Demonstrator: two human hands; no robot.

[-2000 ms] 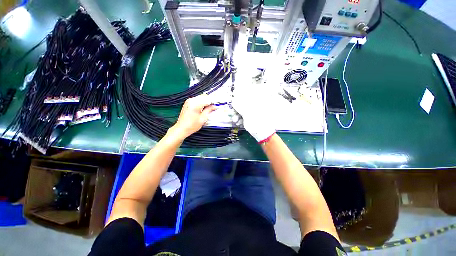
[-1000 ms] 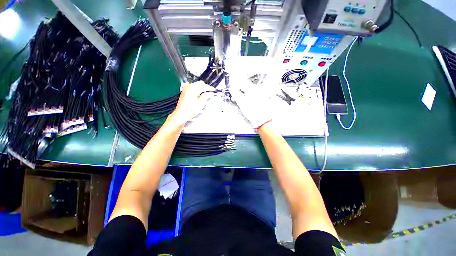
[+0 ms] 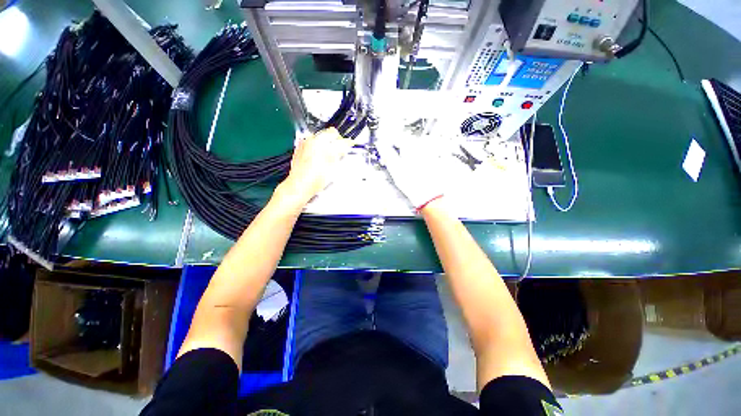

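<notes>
My left hand (image 3: pixel 315 162) is at the left of the machine head, its fingers at the upper cable ends; whether it grips one is too washed out to tell. My right hand (image 3: pixel 410 169), in a white glove, is just right of the head, fingertips near its tip; the glove blends into the bright plate and its grip is unclear. The machine head (image 3: pixel 379 49) with a teal fitting points down between my hands. The black cable bundle (image 3: pixel 213 188) curves from the left, one set of ends by the head, another at the plate's front edge. The fixture is mostly hidden.
The white base plate (image 3: pixel 487 195) lies under the machine frame (image 3: pixel 280 73). Small dark pliers (image 3: pixel 469 158) lie right of my glove. A control box (image 3: pixel 508 85), a phone (image 3: pixel 547 156) with white cord and a cable pile (image 3: pixel 89 130) stand around. Boxes and a blue bin (image 3: pixel 183 305) are below.
Over two seconds both hands have moved up toward the head's tip. In the last second my left hand has shifted slightly, its fingers now up at the cable ends beside the head.
</notes>
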